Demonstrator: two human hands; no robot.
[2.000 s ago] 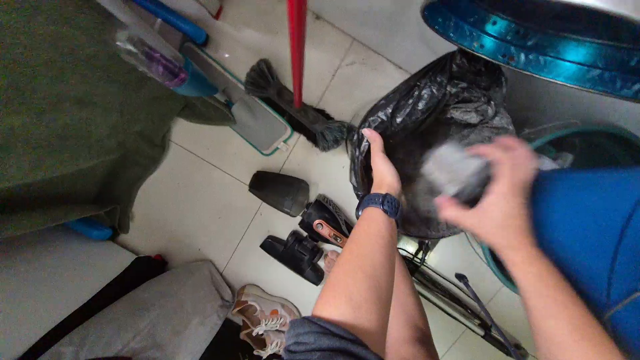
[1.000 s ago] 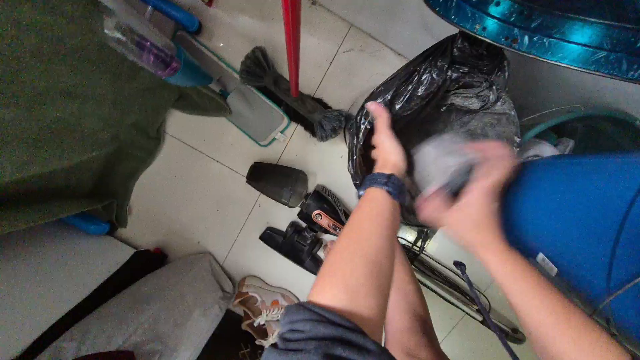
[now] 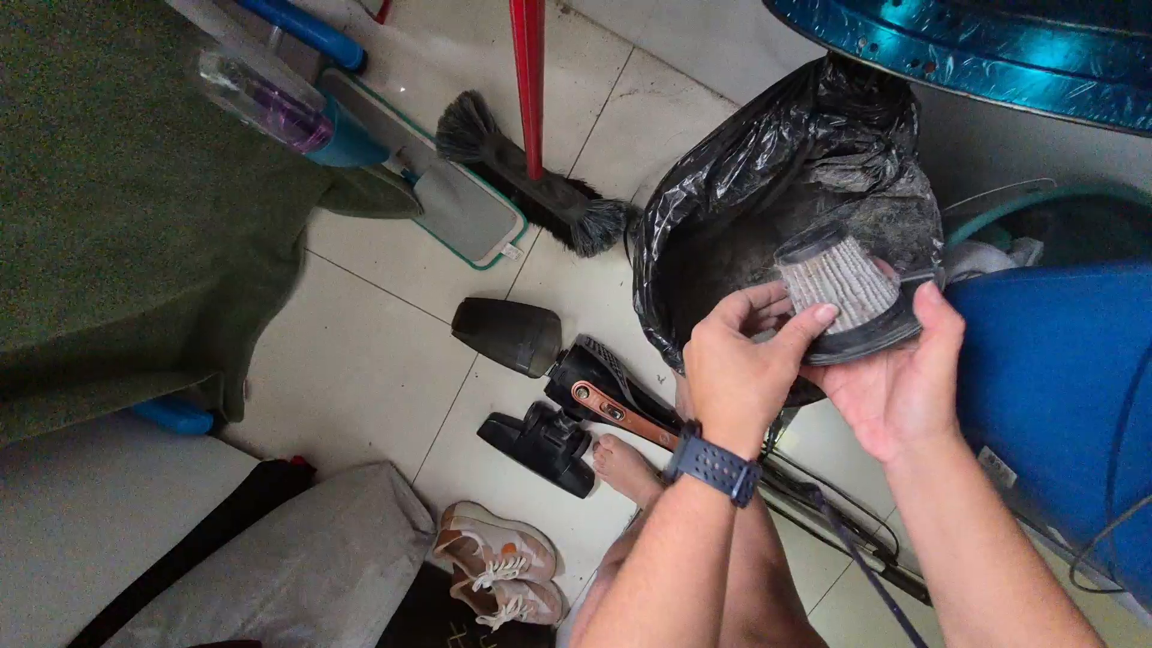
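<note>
A pleated vacuum filter [image 3: 832, 283] with a black rim, grey with dust, is held over the mouth of a black plastic trash bag [image 3: 711, 162]. My left hand [image 3: 751, 351] has its thumb and fingers on the pleats from the left. Around the wide black rim my right hand [image 3: 900, 369] is closed from below, thumb on the right side. Dust coats the inside of the bag. On the tiles to the left lie a black and copper vacuum cleaner body [image 3: 612, 396], a dark translucent dust cup [image 3: 508, 335] and a black floor nozzle [image 3: 538, 445].
A broom [image 3: 558, 202] with a red handle and a flat spray mop [image 3: 468, 211] are at the upper left. Sneakers [image 3: 504, 558] stand beside my bare foot [image 3: 625, 468]. A blue container [image 3: 1053, 387] is at the right, and a cord [image 3: 864, 558] runs below my hands.
The filter was blurred in my right hand, with my left hand apart from it. Now my left hand has closed on it too, and both hands hold it fairly still.
</note>
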